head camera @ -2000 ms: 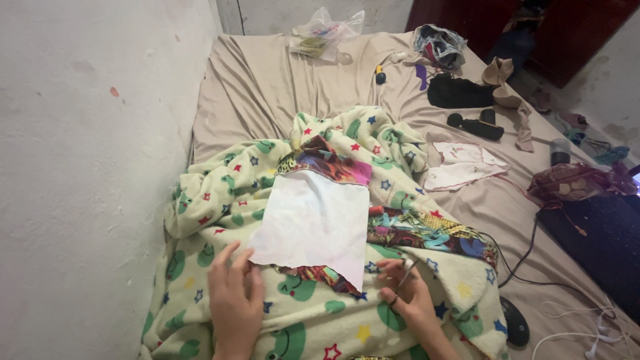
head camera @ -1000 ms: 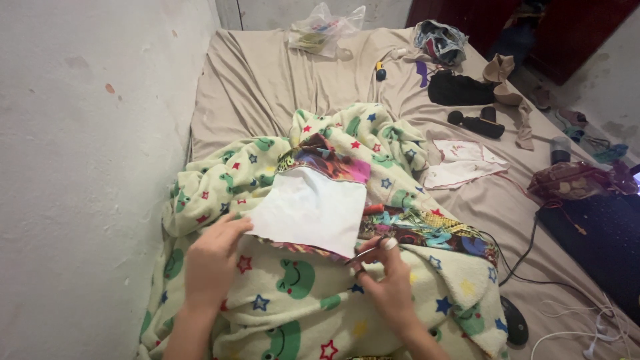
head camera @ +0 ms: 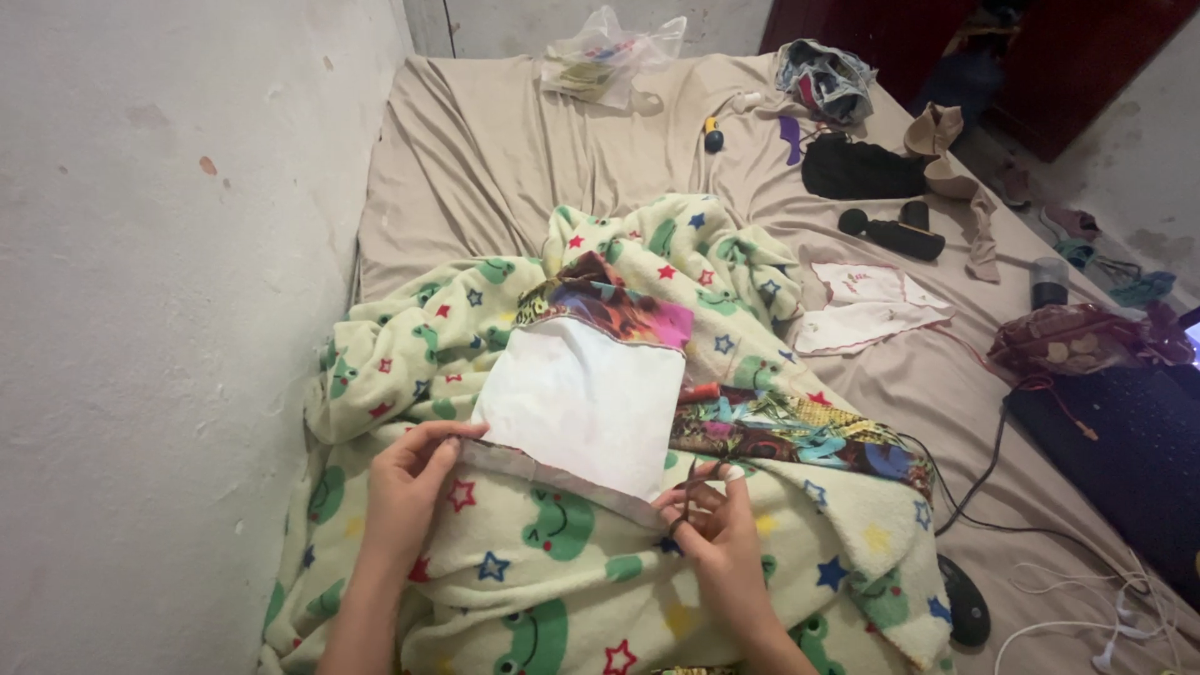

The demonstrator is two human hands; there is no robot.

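Observation:
A piece of white fabric (head camera: pixel 586 398) with a multicolored printed strip (head camera: pixel 609 309) along its far edge lies on a green frog-print blanket (head camera: pixel 562 572). My left hand (head camera: pixel 417 478) pinches the left end of its near edge, which is folded over with a greyish underside showing. The right end of that edge is between the fingers of my right hand (head camera: pixel 708 516), where small dark-handled scissors (head camera: pixel 689 492) also hang on the fingers. More printed fabric (head camera: pixel 806 427) lies right of the white piece, with a red-orange object (head camera: pixel 703 394) on it.
A wall (head camera: pixel 187 337) borders the bed on the left. On the beige sheet (head camera: pixel 487 141) are a plastic bag (head camera: pixel 605 70), black cloth (head camera: pixel 858 169), a black massager-like device (head camera: pixel 900 234), white embroidered cloth (head camera: pixel 862 305), a computer mouse (head camera: pixel 964 600), cables (head camera: pixel 994 469) and a dark blue item (head camera: pixel 1106 459).
Both hands have come to the near edge of the white fabric and now hold its two ends. The printed strip that showed at that edge is now out of sight, with a greyish fold there.

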